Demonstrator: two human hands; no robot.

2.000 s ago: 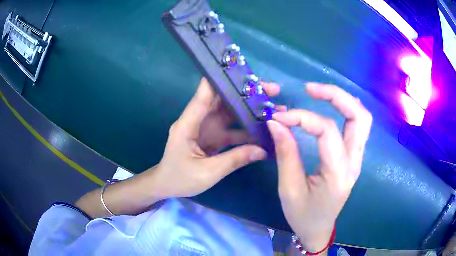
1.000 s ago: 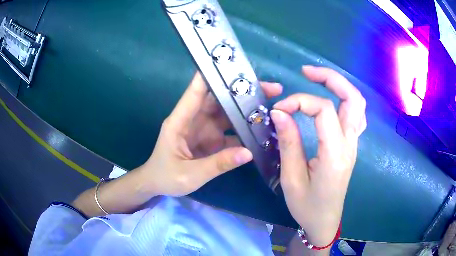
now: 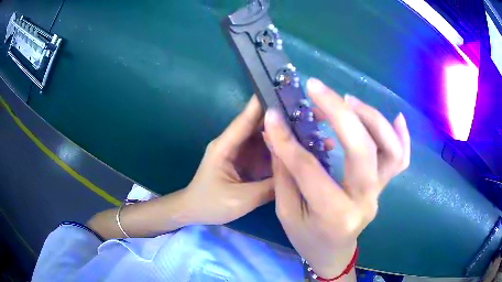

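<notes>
A dark grey strip housing [image 3: 250,52] with a row of round seats is held tilted above the green belt. Small shiny round inserts [image 3: 285,78] sit in the seats; one shows an orange centre. My left hand [image 3: 228,168] grips the strip from behind and below, its fingers partly hidden. My right hand [image 3: 336,182] is over the lower part, thumb on the near face and fingers at the far edge. It covers the lower end of the strip.
The dark green belt [image 3: 121,110] spans the view under my hands. A silver-white fixture frame [image 3: 33,49] lies at the upper left. A UV lamp opening [image 3: 461,102] glares pink-purple at the right. A grey floor with a yellow line [image 3: 66,160] runs along the lower left.
My right hand has moved from the right edge onto the lower part of the strip. The strip has shifted right and turned, so its face looks darker. My left hand moved slightly right.
</notes>
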